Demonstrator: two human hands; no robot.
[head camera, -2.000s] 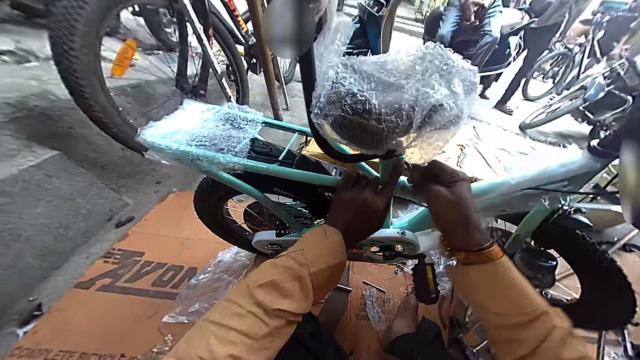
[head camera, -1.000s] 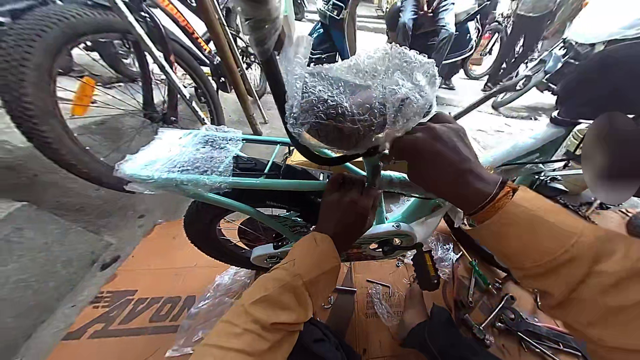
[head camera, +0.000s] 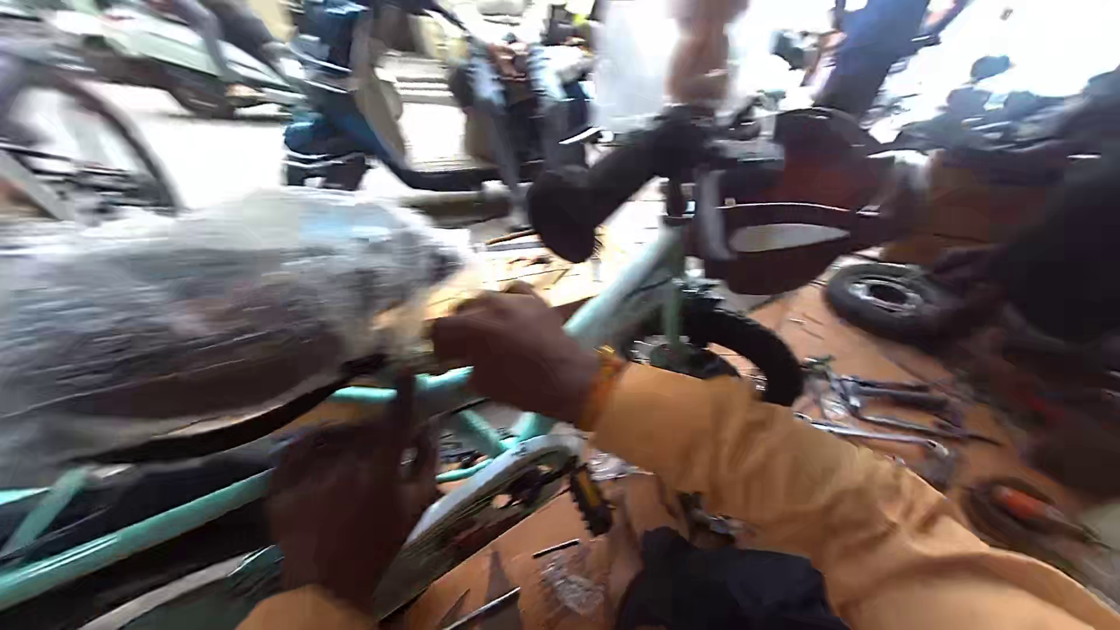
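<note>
A mint-green bicycle frame (head camera: 621, 293) stands across the view, its saddle (head camera: 192, 324) covered in clear bubble wrap. My right hand (head camera: 516, 350) is curled just beside the saddle's right end, above the frame; blur hides what its fingers touch. My left hand (head camera: 350, 499) is curled around the seat-post area below the saddle, and the exact part under its fingers is hidden. Below my right hand are the chain guard (head camera: 490, 481) and a black pedal (head camera: 591, 499) with a yellow reflector. The handlebar grip (head camera: 564, 210) points toward me.
Spanners and other hand tools (head camera: 892, 416) lie on brown cardboard (head camera: 551, 525) at the right. Behind them is a small wheel (head camera: 888, 297). A coiled item with an orange part (head camera: 1028, 507) lies at lower right. A blue scooter (head camera: 332, 105) and people are in the background.
The view has swung far to the right, with the handlebar and more tools now showing. Both hands remain around the seat-post and saddle area.
</note>
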